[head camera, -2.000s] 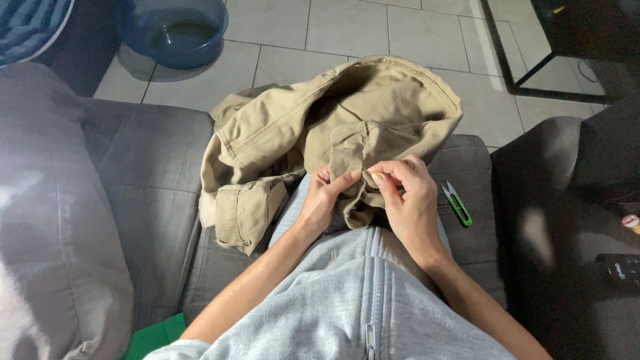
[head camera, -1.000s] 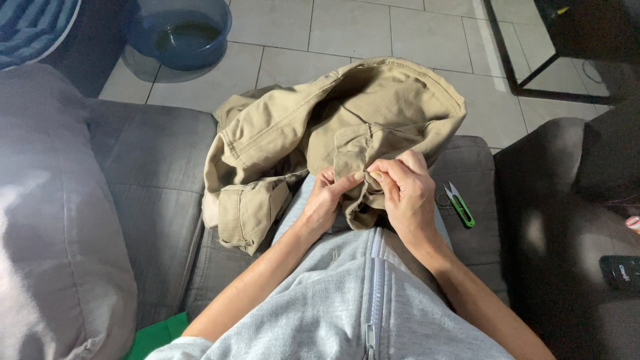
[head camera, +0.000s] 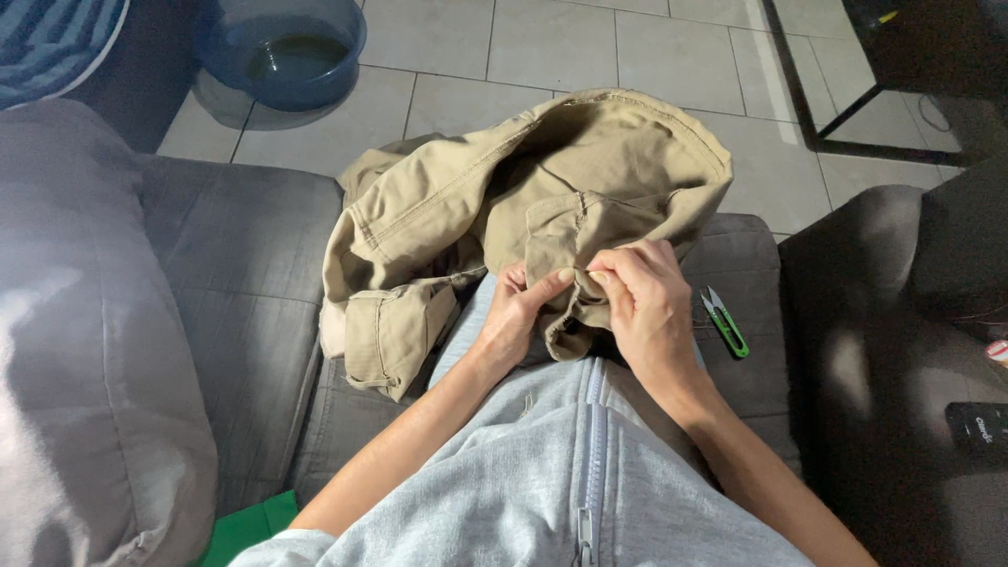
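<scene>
A khaki cloth garment (head camera: 441, 185) with stitched seams lies bunched over my lap and the seat. My left hand (head camera: 516, 311) pinches a seam of it between thumb and fingers. Just right of that, almost touching, my right hand (head camera: 646, 303) grips the same seam with thumb and forefinger. Whether a needle or thread is between the fingertips cannot be seen. A pair of green thread snips (head camera: 726, 323) lies on the grey cushion to the right of my right hand, its blades pointing away from me.
A blue plastic basin (head camera: 283, 55) holding some liquid stands on the tiled floor at the upper left. Grey pillow (head camera: 102, 339) at left, green item (head camera: 250, 529) below it. A dark armrest (head camera: 850, 315) and a black device (head camera: 976, 429) are at right; a black-framed table (head camera: 882, 146) stands beyond.
</scene>
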